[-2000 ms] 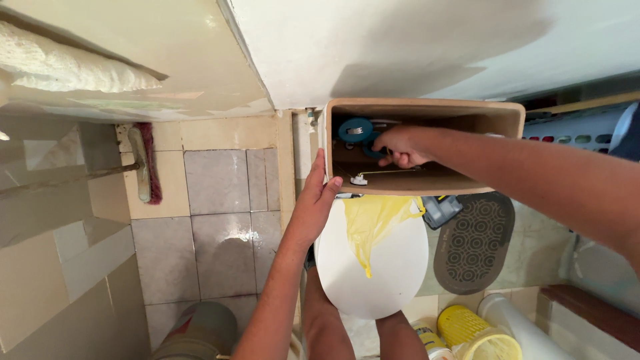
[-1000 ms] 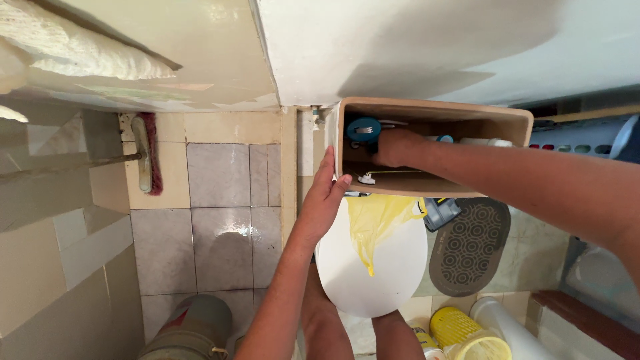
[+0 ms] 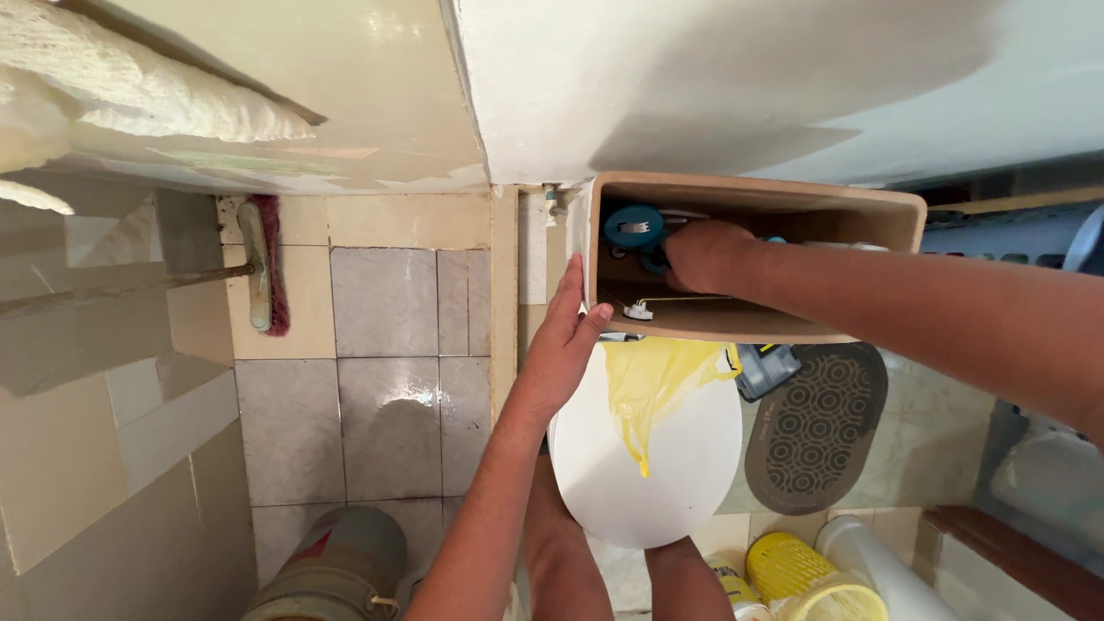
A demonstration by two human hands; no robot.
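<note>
An uncovered toilet tank (image 3: pixel 862 203) stands against the wall, above a closed white toilet lid (image 3: pixel 681 483). My left hand (image 3: pixel 565 345) rests against the tank's left outer side, thumb at its front rim. Inside the tank, my right hand (image 3: pixel 711 259) reaches down at the blue-topped fill valve (image 3: pixel 634 226); its fingertips are mostly hidden, so I cannot tell what it grips. A white flush lever fitting (image 3: pixel 638 310) with a thin rod sits at the front inner wall. On the lid lies a yellow plastic bag (image 3: pixel 660 388), beside a grey plastic case (image 3: pixel 766 371).
A brown oval mat (image 3: pixel 819 431) lies right of the toilet. Yellow containers (image 3: pixel 793 565) stand at the lower right, a large bucket (image 3: pixel 336 561) at the lower left. A brush with a long handle (image 3: pixel 259 263) leans on the left. A blue basket (image 3: pixel 1018 233) is right of the tank.
My right hand was at the blue part at the tank's left end and now sits slightly farther right and deeper in the tank. My left hand stays on the tank's side.
</note>
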